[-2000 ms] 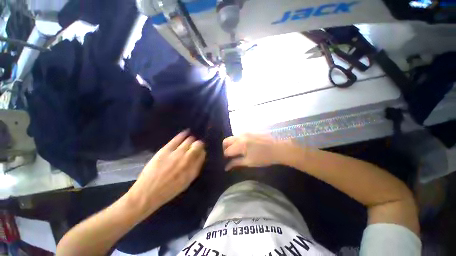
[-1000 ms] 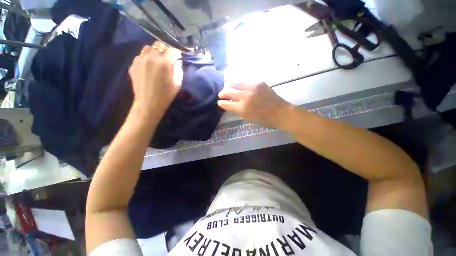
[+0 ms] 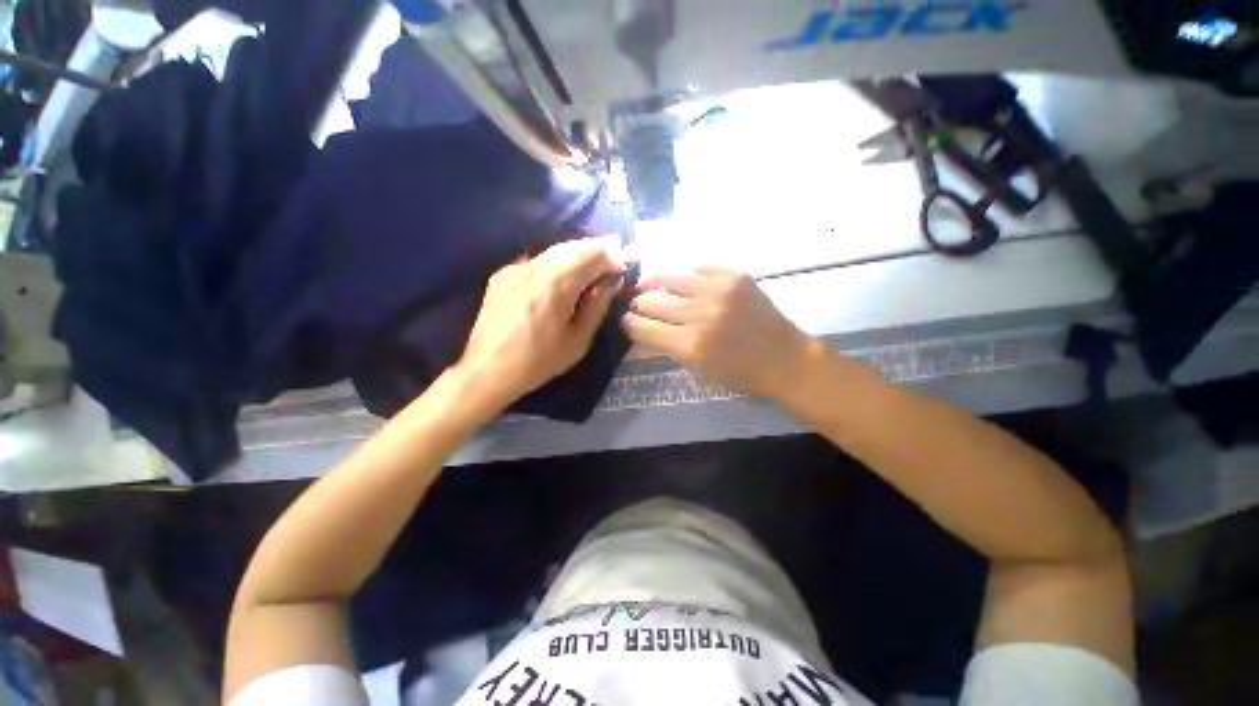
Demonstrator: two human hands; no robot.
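The dark navy garment piece (image 3: 401, 248) lies on the machine table left of the needle, its right edge running up under the presser foot and needle area (image 3: 597, 173), where lamp glare hides detail. My left hand (image 3: 550, 310) is on the cloth just in front of the needle, fingertips pinching its right edge. My right hand (image 3: 711, 328) is close beside it, fingertips together at the same edge. The hands nearly touch. The white sewing machine head (image 3: 746, 48) with blue "JACK" lettering is above them.
Black-handled scissors (image 3: 957, 221) lie right of the needle, with thread snips (image 3: 997, 155) beside them. A measuring scale (image 3: 884, 361) runs along the front edge. Heaped navy cloth (image 3: 138, 262) is at the left, and dark scraps (image 3: 1198, 262) lie at the right end.
My left hand has moved from left of the needle towards me and to the right, to the cloth edge. My right hand has shifted slightly. The cloth is now spread flatter.
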